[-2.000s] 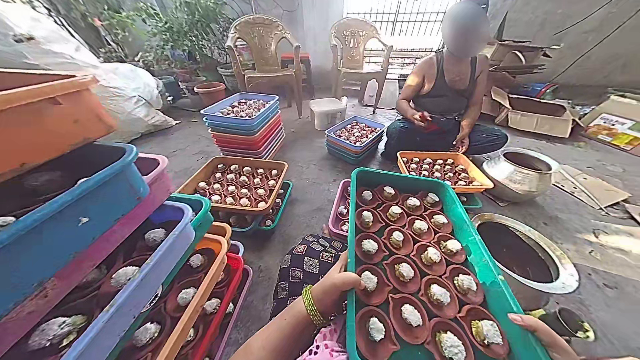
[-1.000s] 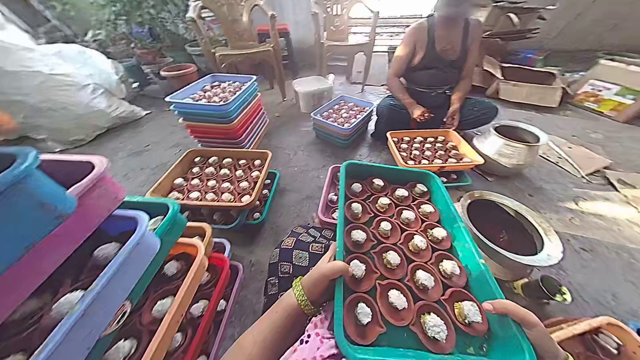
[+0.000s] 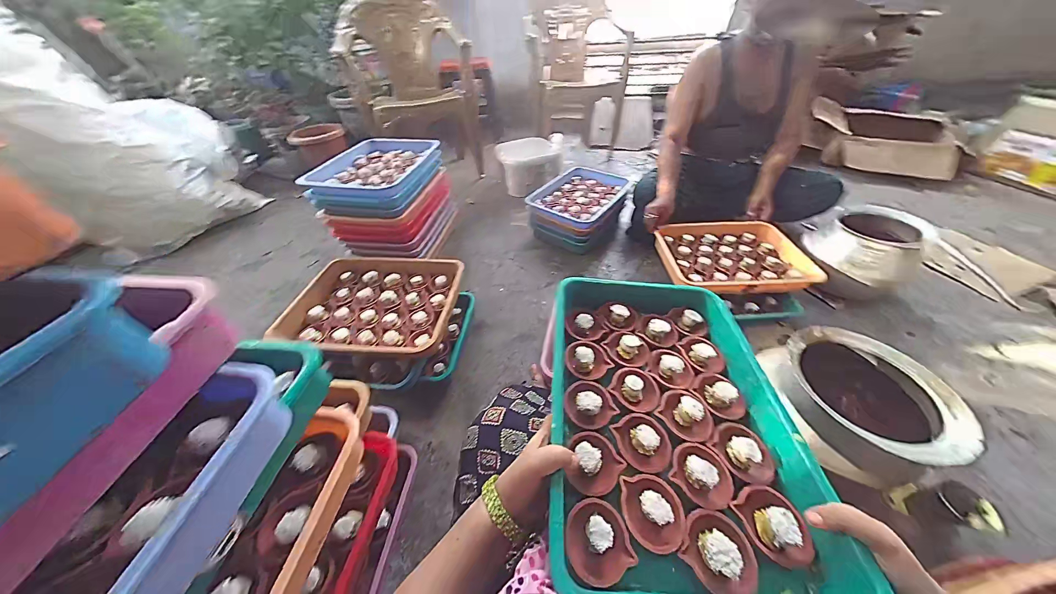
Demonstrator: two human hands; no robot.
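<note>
A green plastic tray [image 3: 763,371] is held between my two hands, low in the view and right of centre. Rows of small reddish-brown clay lamps [image 3: 600,542] fill it, each with a white lump inside, some with yellowish matter beneath. My left hand [image 3: 536,470], with a beaded bangle at the wrist, grips the tray's left side, its thumb over the rim. At the lower right my right hand [image 3: 866,536] holds the near right side, thumb on the rim; its other fingers are hidden.
Stacked trays of lamps [image 3: 280,404] stand close on the left. An orange-brown tray [image 3: 363,346], a tall tray stack [image 3: 384,206] and a shorter one [image 3: 577,216] lie ahead. A person sits behind an orange tray [image 3: 747,285]. Metal pots with dark contents [image 3: 961,421] stand right.
The view has shifted downward. The seated person's hands, together near the body earlier, are now apart, close to the orange tray's far side. Both my hands still hold the green tray.
</note>
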